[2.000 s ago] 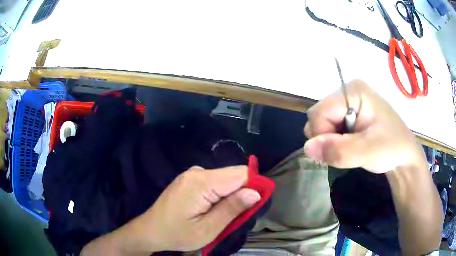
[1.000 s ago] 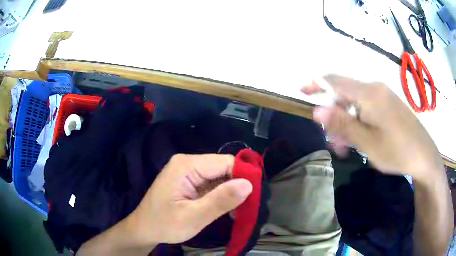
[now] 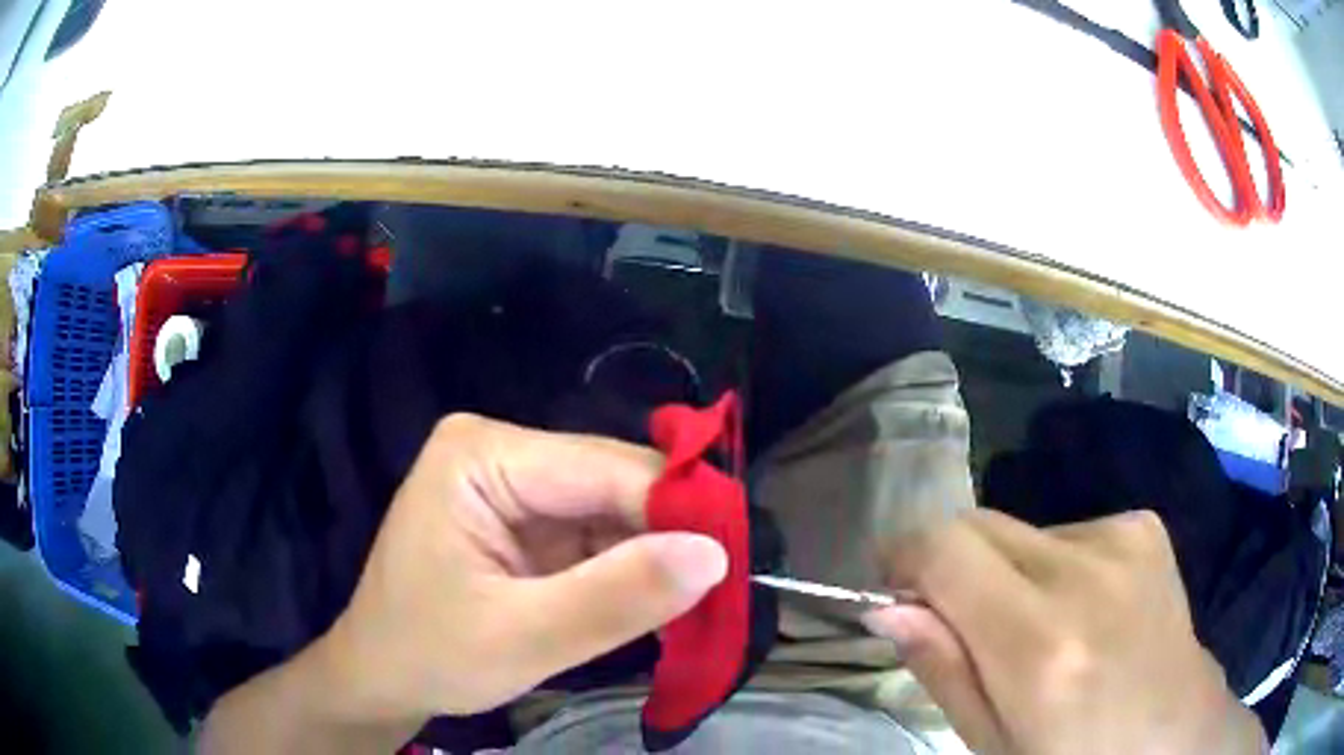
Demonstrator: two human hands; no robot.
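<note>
My left hand (image 3: 516, 575) pinches the folded red trim (image 3: 696, 605) between thumb and fingers, over my lap. Dark knit cloth (image 3: 354, 428) joined to the trim is bunched under and left of my hand. My right hand (image 3: 1047, 627) grips a thin silver needle (image 3: 823, 590) just right of the trim. The needle points left and its tip end meets the trim's dark edge; whether it passes into the cloth cannot be seen. A thin loop of thread or wire shows above the trim.
The white table (image 3: 590, 89) with a wooden edge lies ahead. Red-handled scissors (image 3: 1220, 126) lie on it at the right. Blue (image 3: 81, 354) and red (image 3: 170, 280) baskets stand at the left. Another dark heap (image 3: 1135, 472) is at the right.
My right hand has come down and left from over the table edge, bringing the needle to the red trim. My left hand still holds the trim, now turned more upright.
</note>
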